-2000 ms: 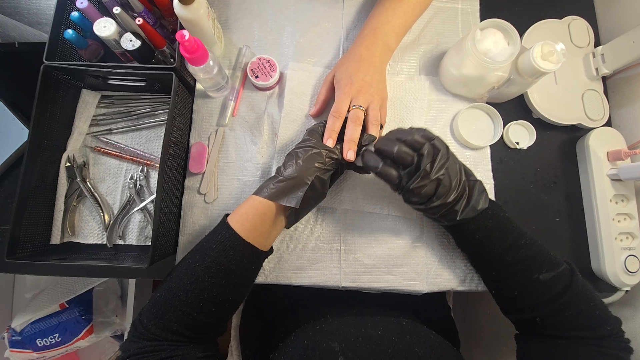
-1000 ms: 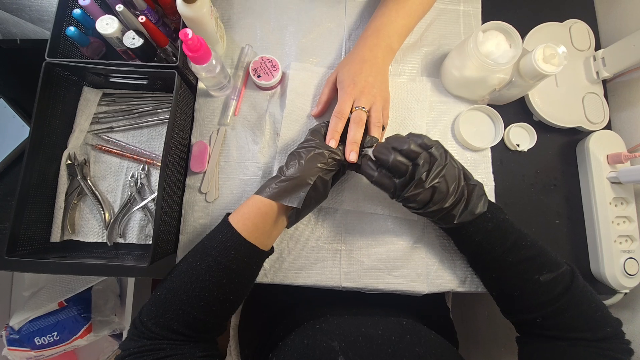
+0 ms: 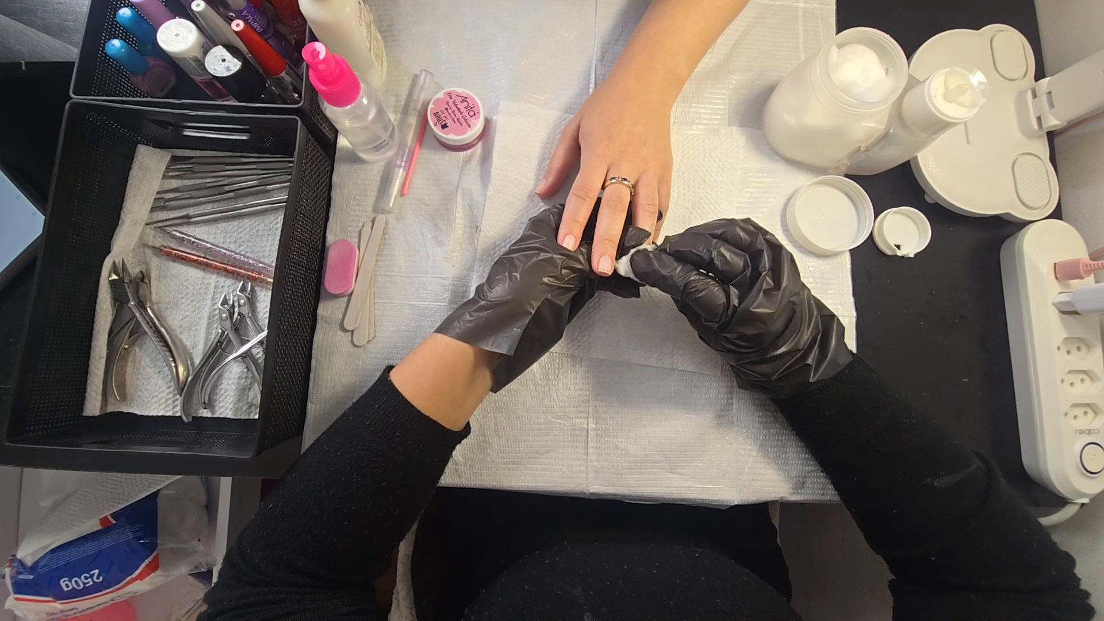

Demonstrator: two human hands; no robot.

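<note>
Another person's bare hand [image 3: 625, 155], with a ring on one finger, reaches palm down from the top onto a white paper towel [image 3: 595, 405]. My left hand [image 3: 552, 267], in a loose black plastic glove, is under its fingers and supports them; my fingertips there are partly hidden. From the right, my right hand [image 3: 733, 293], gloved the same way, pinches a small white cotton piece [image 3: 634, 258] between thumb and fingers. The cotton is against the side of a fingertip near its nail. Nail files [image 3: 366, 280] and a pink block [image 3: 340, 267] lie left of my left hand.
At left, a black basket [image 3: 285, 345] holds metal nippers [image 3: 142, 323] and metal tools; polish bottles stand behind. A spray bottle [image 3: 349, 103] and pink-lidded jar [image 3: 456, 119] are nearby. At right are a cotton jar [image 3: 832, 103], white bottle [image 3: 927, 112], two caps [image 3: 830, 216] and a power strip [image 3: 1056, 362].
My right hand has shifted slightly, and the white cotton at its fingertips now shows more clearly. The other person's fingers have spread a little since the first frame. My left hand has hardly moved.
</note>
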